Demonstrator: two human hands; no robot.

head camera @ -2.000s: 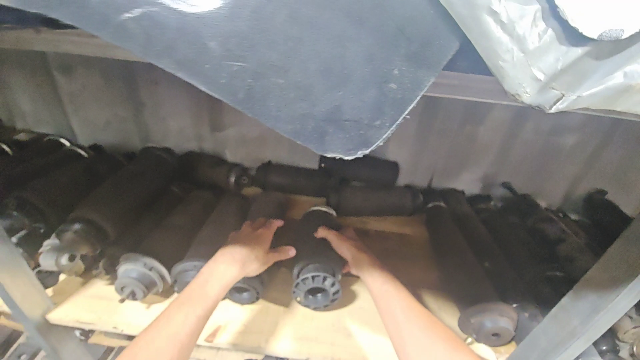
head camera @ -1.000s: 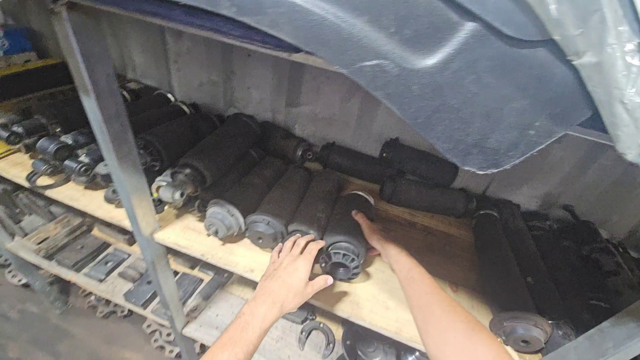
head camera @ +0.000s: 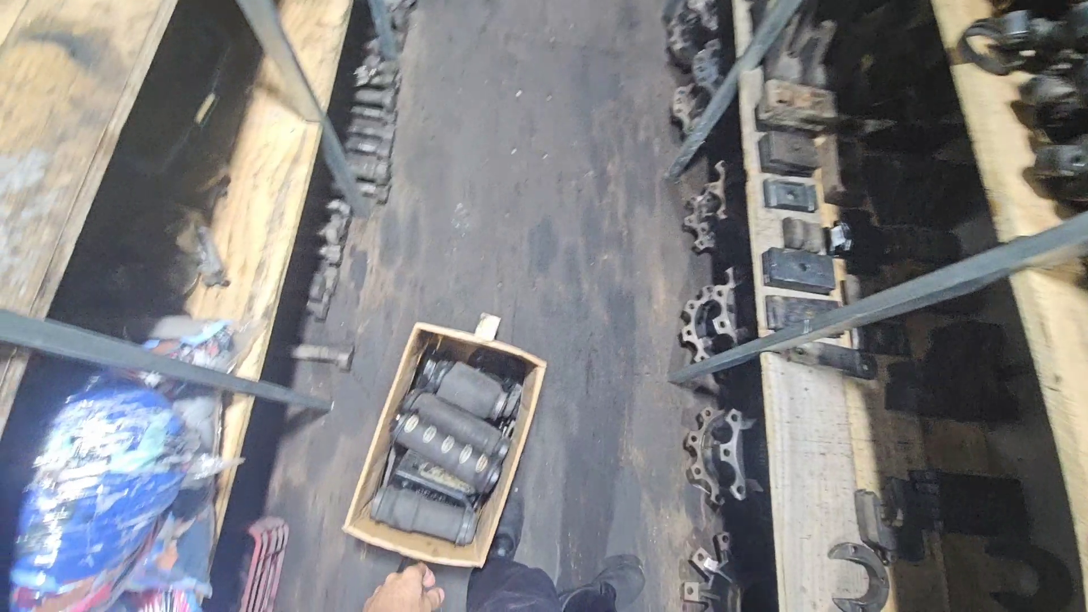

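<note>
An open cardboard box (head camera: 361, 501) stands on the dark floor, low and left of the middle. Several black cylindrical parts, which look like air springs (head camera: 425, 512), lie in it, one with a row of oval marks (head camera: 448, 444). My left hand (head camera: 406, 588) is at the bottom edge of the view, just below the near side of the box, its fingers curled. Whether it grips the box or something at its edge is not clear. My right hand is out of sight.
Shelving with angled metal posts (head camera: 782, 336) flanks the aisle floor (head camera: 527, 212). Metal brackets (head camera: 710, 314) line its right side. Blocks (head camera: 799, 269) rest on the right shelf. A blue plastic-wrapped bundle (head camera: 102, 476) sits left. My shoe (head camera: 622, 580) is near the box.
Earlier, both hands were at a black cylindrical part on a shelf. The view has swung to the floor aisle and box; only one hand shows, away from that part.
</note>
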